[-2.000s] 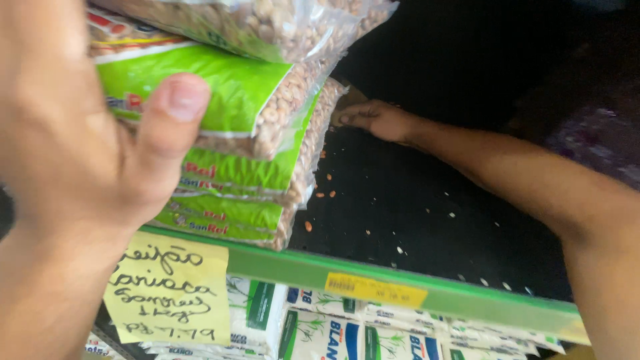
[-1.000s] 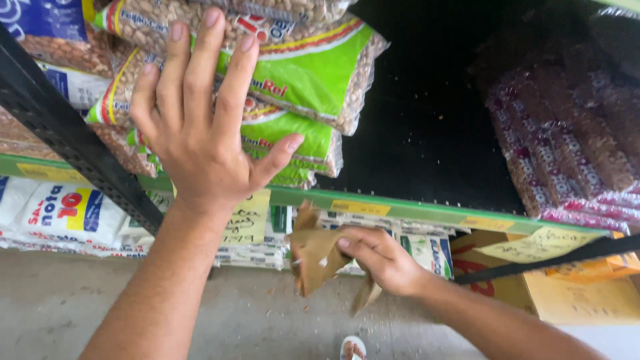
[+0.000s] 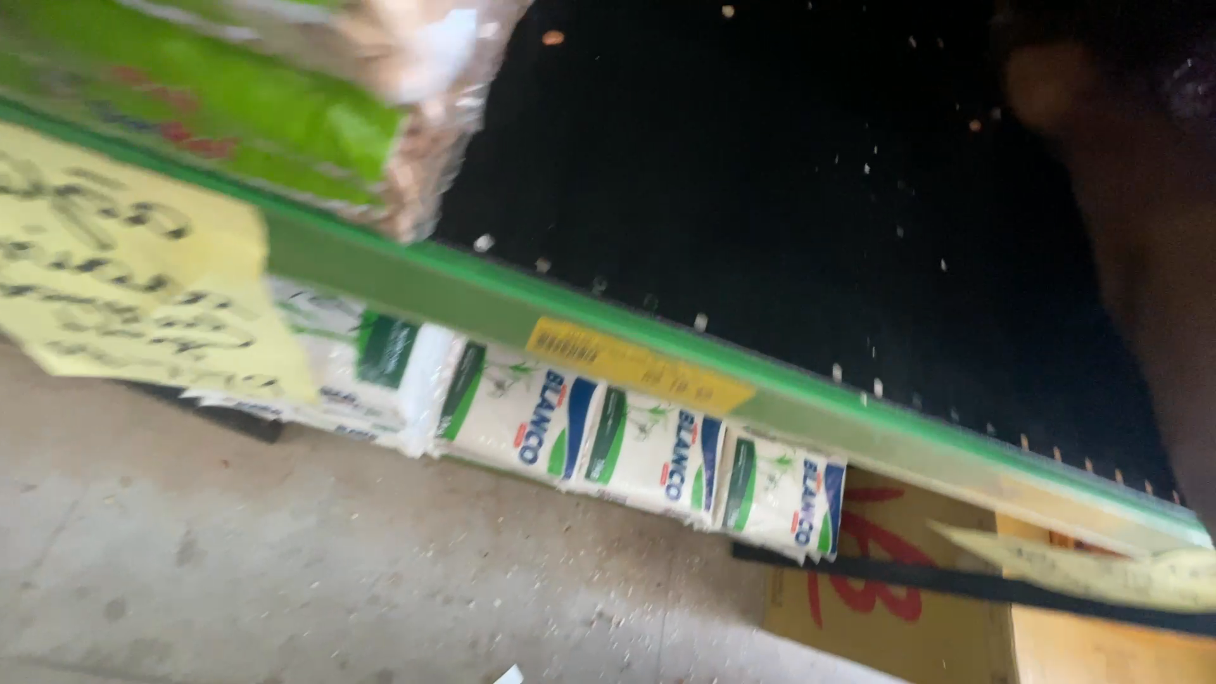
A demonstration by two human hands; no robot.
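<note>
A clear and green plastic bag of beans [image 3: 285, 104] lies at the upper left on the black shelf [image 3: 722, 190], its end near the green front edge. Dim and blurred at the upper right is what looks like my right hand [image 3: 1050, 85], its forearm running down along the right edge of the view. It is over the dark shelf, to the right of the bag and apart from it. Whether it holds anything cannot be told. My left hand is out of view. Loose beans and pale crumbs are scattered over the shelf and along its front edge.
Yellow labels and a handwritten paper sign [image 3: 142, 266] are on the green shelf edge [image 3: 456, 275]. White packs [image 3: 655, 451] sit below it. A cardboard box [image 3: 883, 608] stands under the shelf at the lower right, by a black bar [image 3: 912, 575]. Debris dots the concrete floor [image 3: 427, 579].
My left hand, on the bean bags one second ago, is out of view. My right hand, then in front of the shelf with torn brown paper, appears over the shelf. The view has moved closer and tilted.
</note>
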